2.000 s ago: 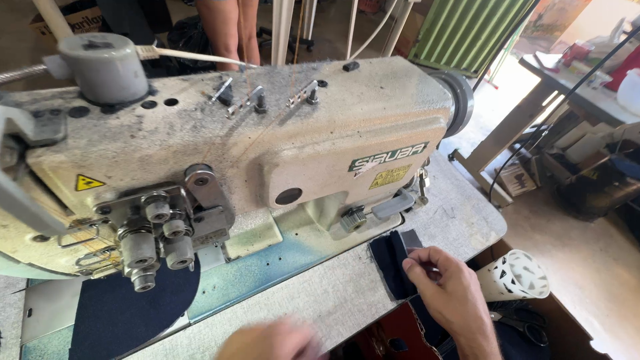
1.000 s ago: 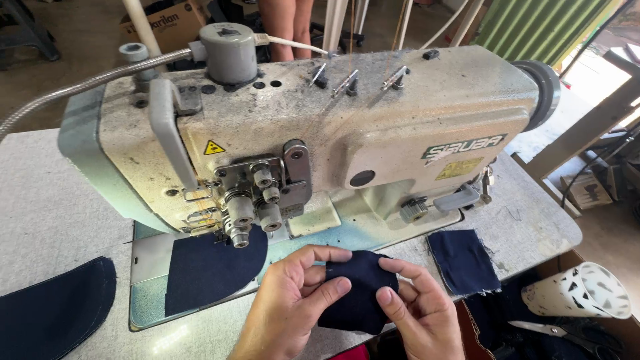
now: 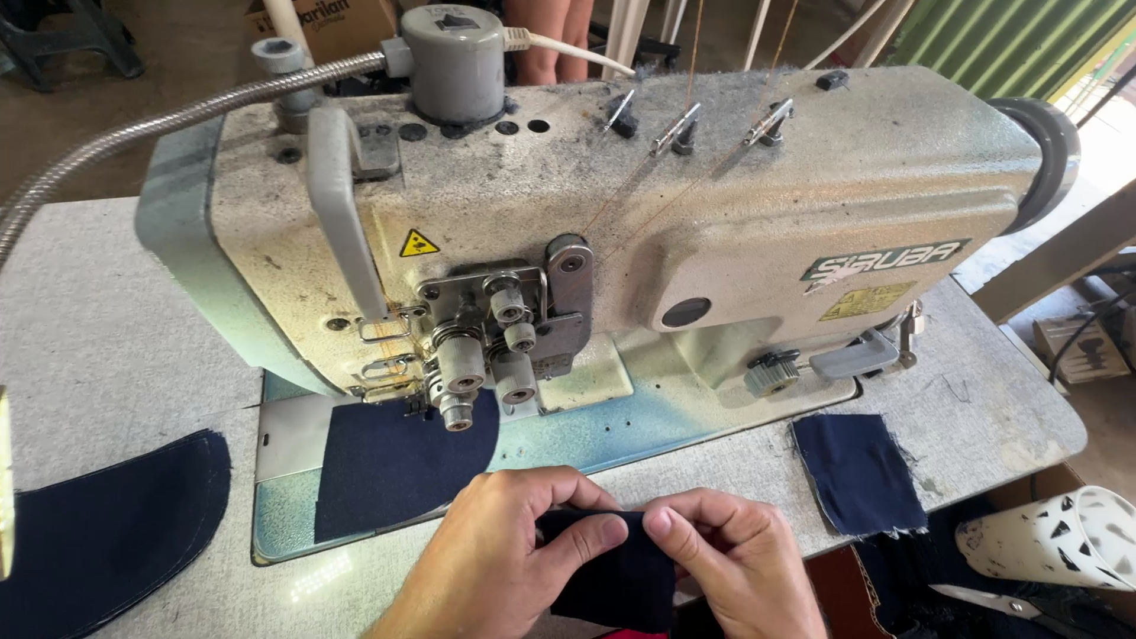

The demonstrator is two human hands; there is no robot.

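My left hand [image 3: 524,550] and my right hand [image 3: 728,555] pinch the top edge of a small dark blue fabric piece [image 3: 612,581] between thumbs and fingers, just in front of the table edge. Behind them stands a Siruba industrial sewing machine [image 3: 532,213], threaded with orange-brown thread. A dark blue curved fabric panel [image 3: 408,470] lies on its bed, its far end under the head, where the needle area is hidden. Right of my hands, a frayed square of dark blue fabric [image 3: 859,475] lies on the table.
Another dark blue curved panel [image 3: 115,532] with stitching near its edge lies on the grey table [image 3: 89,293] at left. At lower right are a white perforated plastic basket [image 3: 1038,537], scissors [image 3: 994,599] and dark cloth in a box. A person's legs [image 3: 546,40] show behind the machine.
Two seconds ago my right hand was at the fabric by the table's right edge and my left was blurred. Both hands have since come together on the small piece. The view has shifted.
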